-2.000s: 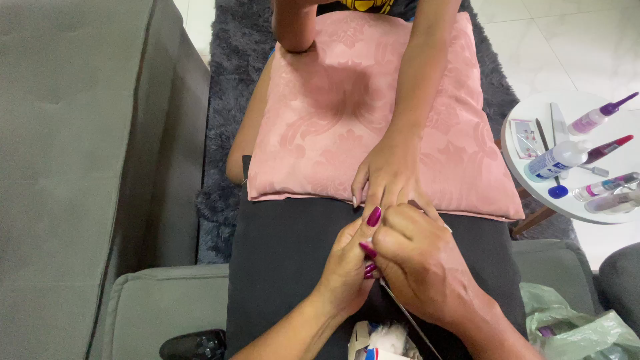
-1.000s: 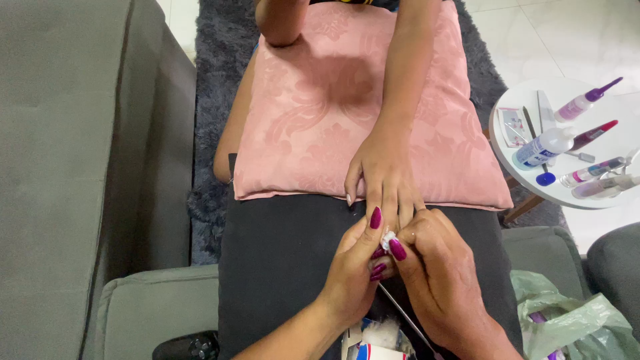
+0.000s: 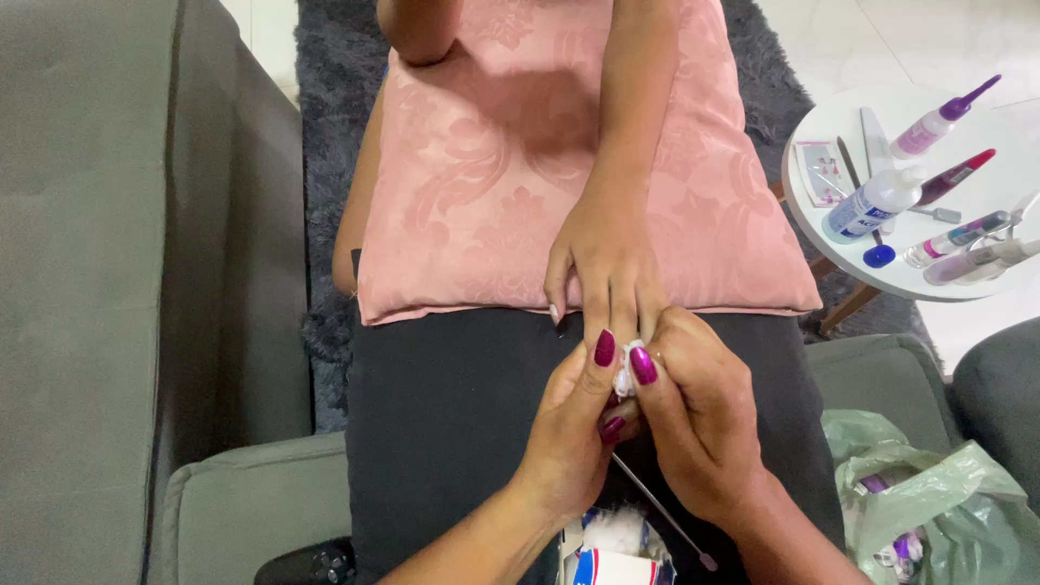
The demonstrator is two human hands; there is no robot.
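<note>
My left hand (image 3: 573,414) grips fingertips of another person's hand (image 3: 613,244), which lies palm down over the edge of a pink cushion (image 3: 487,203). Between my thumbs is a white cotton wad (image 3: 626,374), pinched by my right hand (image 3: 703,406) against one of those fingertips. A thin metal tool (image 3: 662,508) slants below my hands, its upper end hidden behind them; what holds it I cannot tell. Below my hands stands an open box of cotton (image 3: 617,565) on the black cloth (image 3: 455,431). My nails are glossy magenta.
At right, a round white side table (image 3: 812,211) bears several bottles, a nail file (image 3: 876,142), a blue cap (image 3: 879,256) and metal tools. A green plastic bag (image 3: 959,504) lies lower right. A black game controller (image 3: 305,565) is at bottom left, near a grey sofa (image 3: 81,284).
White cotton, not visible two seconds ago, shows between my thumbs in the later frames. My right thumb has shifted from beside my left fingers up to the cotton.
</note>
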